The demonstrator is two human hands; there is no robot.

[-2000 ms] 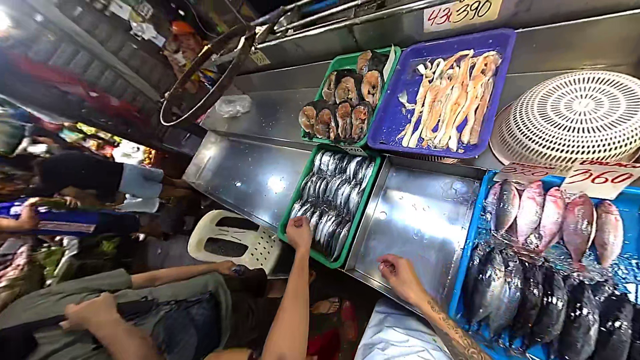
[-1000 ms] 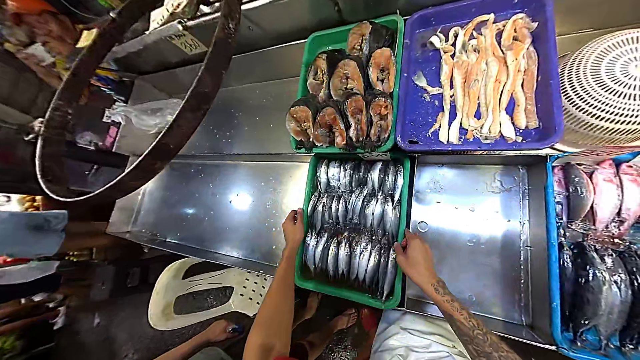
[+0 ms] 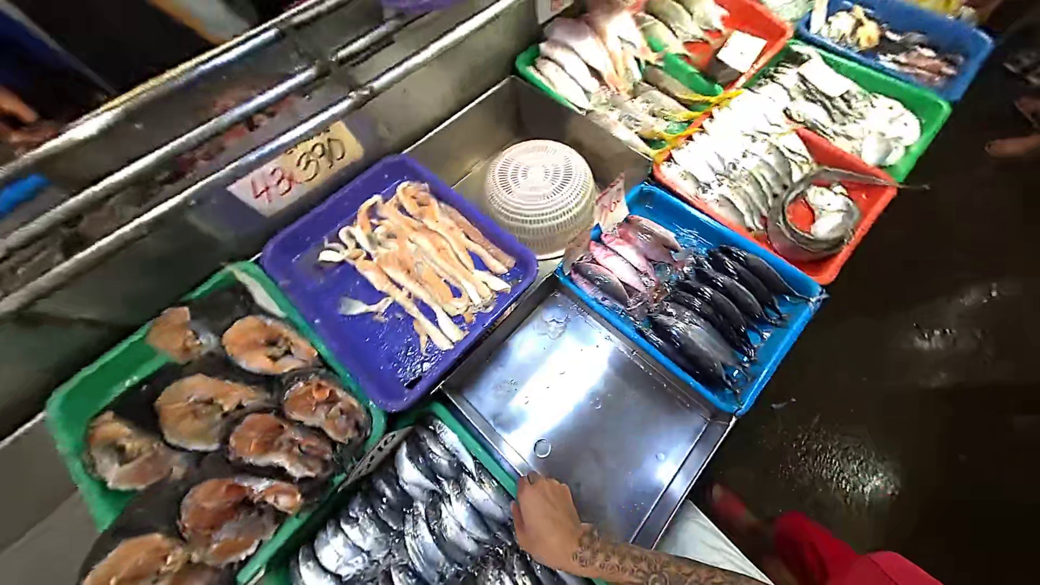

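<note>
My right hand (image 3: 546, 520), at the end of a tattooed forearm, has its curled fingers on the right rim of a green tray of small silver fish (image 3: 431, 512). Whether it grips the rim is hard to tell. Right beside it lies a bare stainless steel tray section (image 3: 585, 398) with water drops. My left hand is out of the frame. Fish steaks (image 3: 280, 439) fill another green tray (image 3: 77, 422) on the left, and a purple tray (image 3: 382, 378) above holds pale fish strips (image 3: 422, 260). A blue tray (image 3: 772, 378) holds pink fish (image 3: 621, 264) and dark fish (image 3: 715, 309).
An upturned white plastic basket (image 3: 540, 191) sits in the metal trough behind. Red trays (image 3: 861, 236) and green trays (image 3: 934, 130) of fish continue to the upper right. Handwritten price cards (image 3: 296, 166) lean on the metal back wall. A person's red-clothed leg (image 3: 837, 552) shows above the wet floor (image 3: 894, 406).
The view has swung far to the right and closer. My right hand was apart from the silver-fish tray, then came to its right rim. My left hand, earlier at the tray's left side, has left the view.
</note>
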